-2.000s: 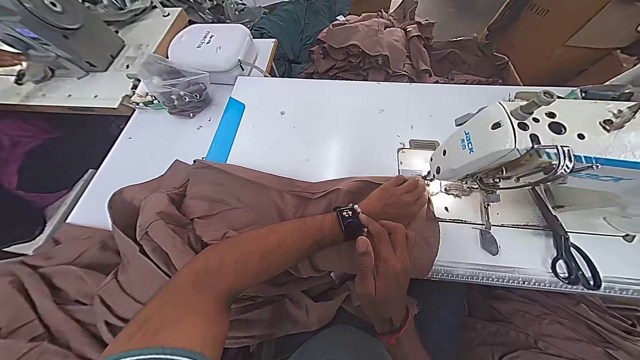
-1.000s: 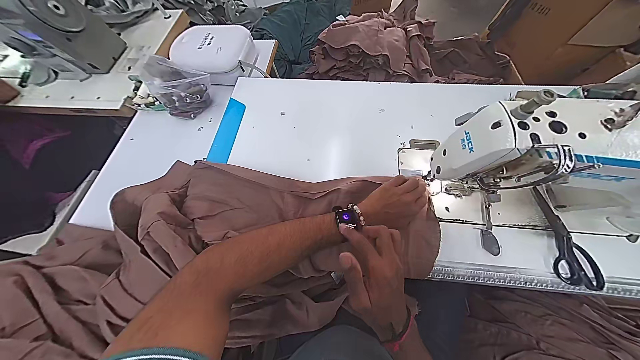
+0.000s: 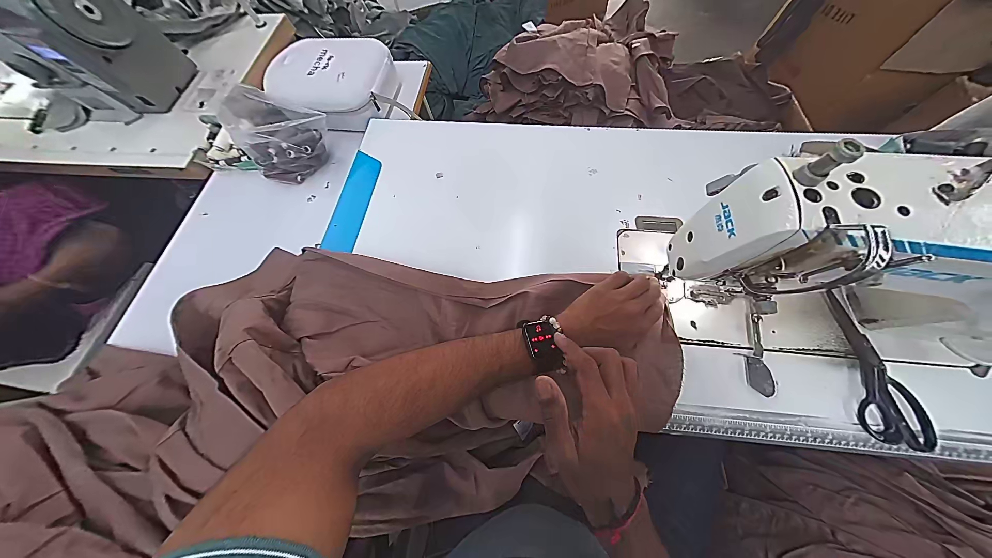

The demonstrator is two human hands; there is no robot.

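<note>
My left hand [image 3: 616, 310] rests on brown fabric [image 3: 434, 310], its bent fingers at the needle area of a white Jack sewing machine [image 3: 744, 217]. Whether those fingers pinch the cloth is hard to see. A smartwatch [image 3: 542, 345] with a lit screen and a beaded bracelet sit on my left wrist. Below it, my right hand [image 3: 593, 411] holds nothing; its index finger reaches the edge of the watch and its thumb is apart. The fabric spreads over the table's front edge. Black-handled scissors [image 3: 891, 403] lie to the right, their blades partly under the machine.
A white case [image 3: 329, 74] and a clear bag of bobbins or similar small parts [image 3: 283, 143] stand at the back left. Another sewing machine [image 3: 101, 54] is beyond, with a person's arm [image 3: 77, 260] below. Brown cloth [image 3: 577, 70] is piled behind the table, beside a cardboard box [image 3: 845, 62].
The watch screen, dark at first, has lit up and now shows red symbols. My right hand's fingers have shifted about the watch, while my left hand has stayed at the needle area.
</note>
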